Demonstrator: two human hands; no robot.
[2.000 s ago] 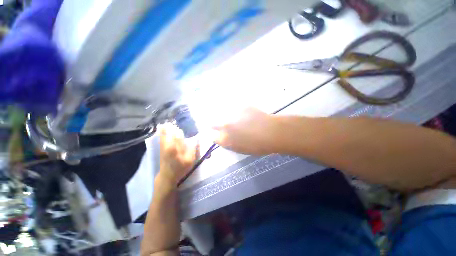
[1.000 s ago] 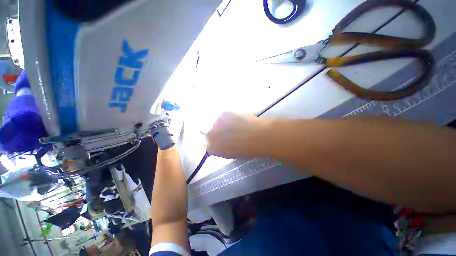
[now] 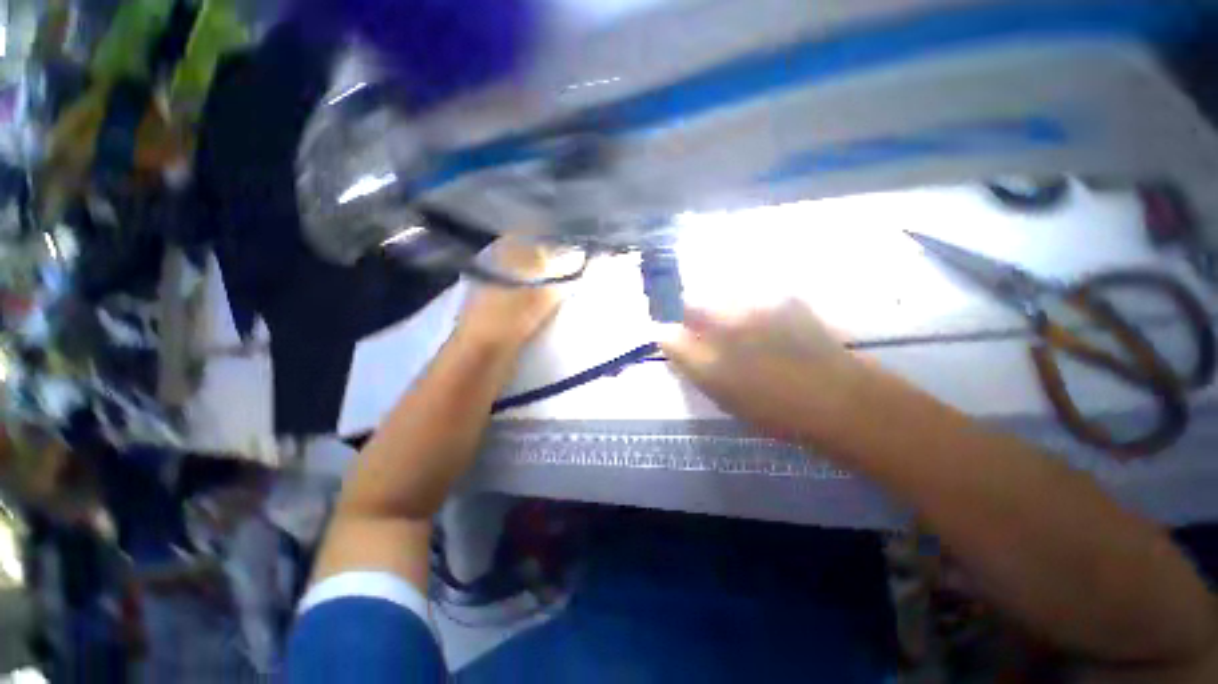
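The white sewing machine (image 3: 855, 127) with a blue stripe crosses the top of the view, blurred. My left hand (image 3: 514, 287) lies on the pale surface left of the needle area, its fingers partly behind a curved metal loop (image 3: 541, 278). My right hand (image 3: 761, 354) lies right of the small grey block (image 3: 661, 283) under the bright lamp, fingers bent downward. A pale piece (image 3: 401, 368) with a thin dark edge (image 3: 574, 386) lies between and left of the hands. Glare and blur hide what the fingertips touch. Black cloth (image 3: 314, 327) hangs at the left.
Large shears (image 3: 1115, 350) with brown-orange handles lie at the right on the white table. Black scissor handles (image 3: 1029, 194) show behind them. The ruler-marked grey table edge (image 3: 681, 452) runs in front. A purple fluffy thing (image 3: 428, 40) is at the top. Blurred clutter fills the left.
The view has turned, so the machine now lies across the top and the shears sit lower right. My left hand shows again beside the needle area. My right hand stays close to it.
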